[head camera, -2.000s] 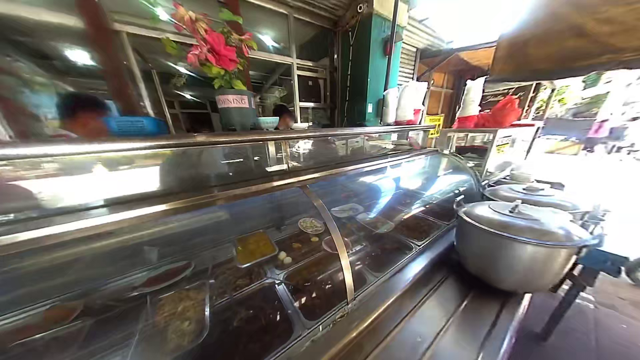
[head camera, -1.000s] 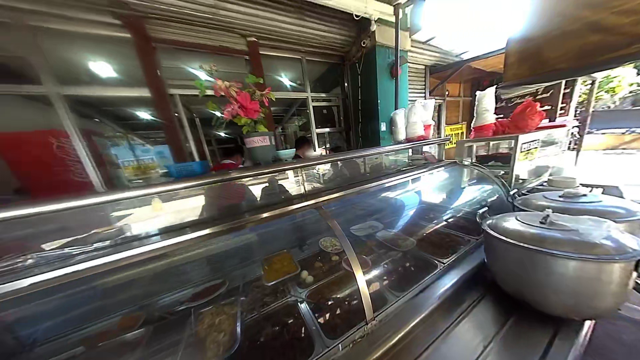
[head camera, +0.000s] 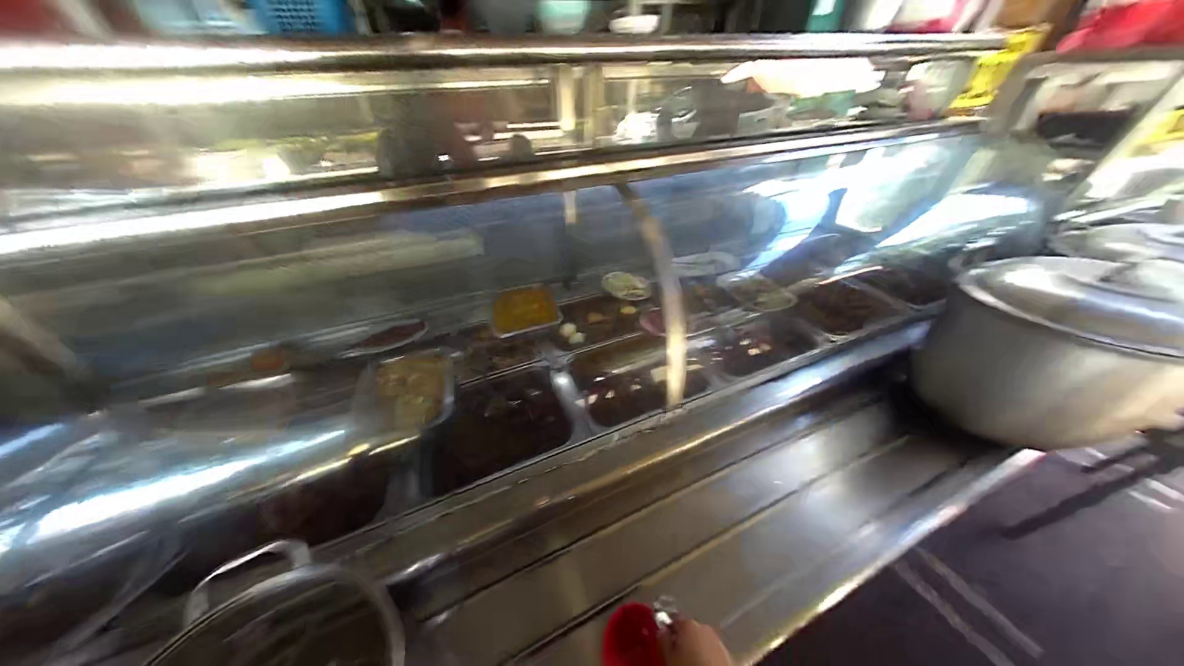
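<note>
My right hand (head camera: 698, 641) shows in part at the bottom edge, right of the middle, over the slatted steel shelf. It grips a small red object (head camera: 634, 636) with a shiny metal part on it; blur and the frame edge hide what it is. My left hand is out of view. Behind the shelf stands a curved glass food display case (head camera: 370, 231). Inside are metal trays of dark cooked dishes (head camera: 504, 421), a tray of yellow food (head camera: 525, 310), a tray of pale food (head camera: 412, 390) and a small plate (head camera: 626, 285).
A large lidded metal pot (head camera: 1054, 361) stands at the right end of the steel shelf (head camera: 721, 518), with another lidded pot (head camera: 1124, 240) behind it. A metal pot with a loop handle (head camera: 384, 610) is at the lower left. Dark paving (head camera: 980, 564) lies at the lower right.
The view has tilted down. My right hand with the red object and the pot at the lower left have come into view.
</note>
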